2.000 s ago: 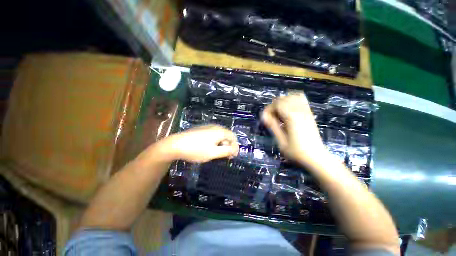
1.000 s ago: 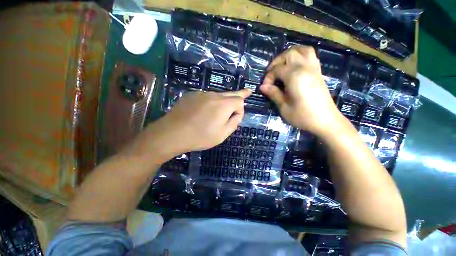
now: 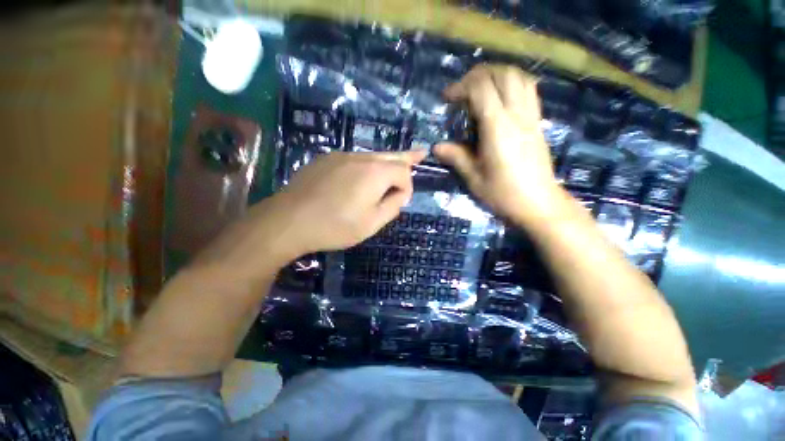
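Film-wrapped black units with white print lie in rows in a black tray [image 3: 403,343]. A clear sheet with rows of small black shapes [image 3: 413,258] lies over the tray's middle. My left hand [image 3: 344,196] is above the sheet's upper left, its index finger extended to a unit's lower edge and the other fingers curled; no held piece shows. My right hand [image 3: 503,142] is over the same unit, thumb near my left index fingertip, fingers apart from the thumb at the unit's far side. The unit between is partly hidden and blurred.
A large brown carton [image 3: 60,172] stands at the left. A pinkish-brown smartphone [image 3: 207,181] and a white rounded object [image 3: 232,56] lie left of the tray. A cardboard strip [image 3: 551,53] and another black tray [image 3: 637,43] lie beyond. Green surface [image 3: 732,250] is at the right.
The view has moved closer to the tray since the first frame. My right fingers have spread away from the thumb since the last one. My left index finger stays at the unit.
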